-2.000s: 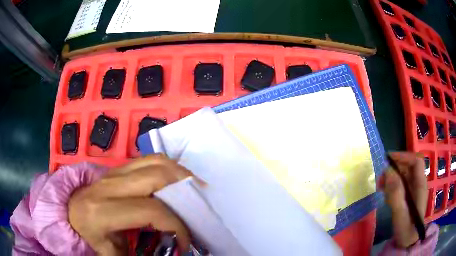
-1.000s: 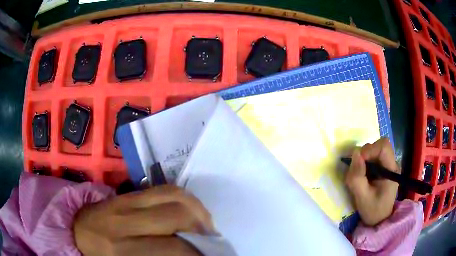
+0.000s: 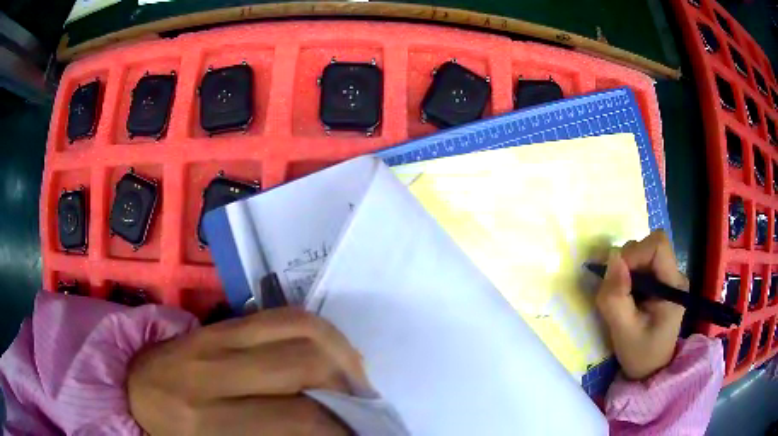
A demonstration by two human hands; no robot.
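A blue board with a white grid edge (image 3: pixel 653 183) lies tilted on the foam tray. A yellow sheet (image 3: pixel 529 213) lies on it, with faint marks. White record sheets (image 3: pixel 435 315) are folded back to the left over the board's clip side; some handwriting shows on one. My left hand (image 3: pixel 247 375), in a pink sleeve, grips the folded sheets at the bottom left; its fingertips are partly hidden. My right hand (image 3: pixel 640 306) holds a black pen (image 3: pixel 674 298), its tip at the yellow sheet.
The red foam tray (image 3: pixel 277 128) under the board holds several black watch units (image 3: pixel 351 95), face down in pockets. Another red tray (image 3: pixel 712 128) with watches stands along the right. A wood-edged strip (image 3: pixel 341 12) runs behind the near tray.
The sheets have been folded further left, uncovering more of the yellow sheet. My right hand has moved left with the pen onto the yellow sheet. The view has shifted closer to the tray.
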